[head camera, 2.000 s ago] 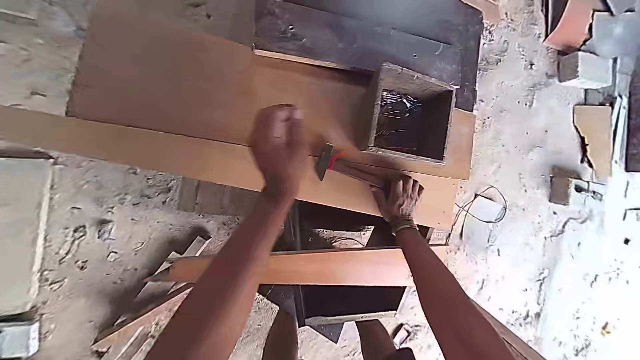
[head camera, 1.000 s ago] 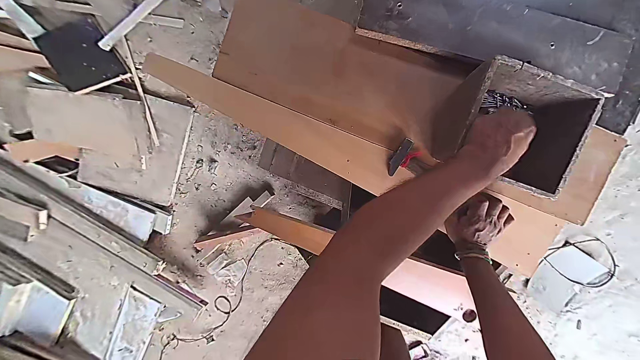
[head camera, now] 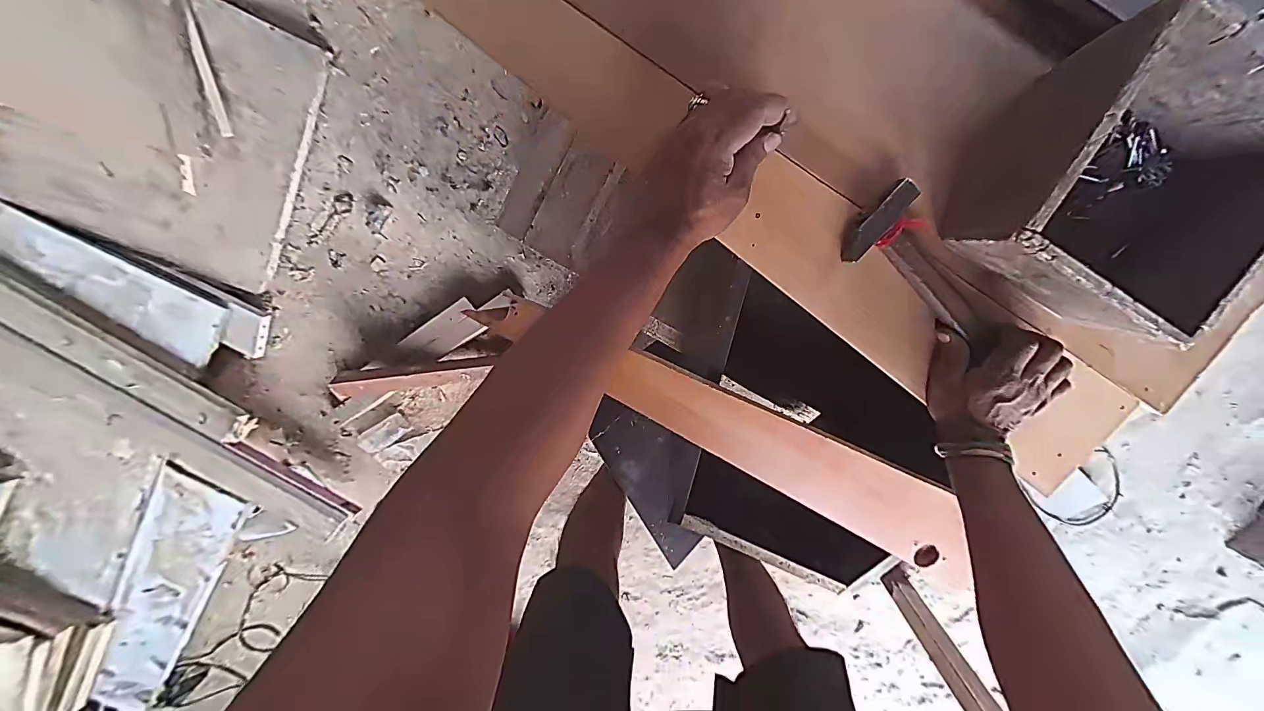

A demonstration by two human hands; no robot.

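My left hand [head camera: 736, 163], fingers curled, rests over the seam where a long narrow wooden board [head camera: 800, 242] meets a wide brown panel [head camera: 849, 79]; whether something small is pinched in it cannot be made out. Lower right, my right hand [head camera: 997, 385] is closed around the end of a hammer's handle. The hammer [head camera: 879, 219], with red material near its head, lies across the same seam, head toward the upper left. Right of it an open wooden box [head camera: 1086, 286] stands on the panel, with loose nails [head camera: 1136, 153] inside.
Under the boards is a dark open frame [head camera: 829, 365], crossed by another orange-brown board [head camera: 790, 444] with a round hole. Wood offcuts [head camera: 434, 346] lie on the sandy floor at left, and a thin wire loop [head camera: 1101, 504] at right. My legs are just below the frame.
My left hand was in the box of nails one second ago and has come out to the left, over the board seam. My right hand remains near the hammer. The view has shifted.
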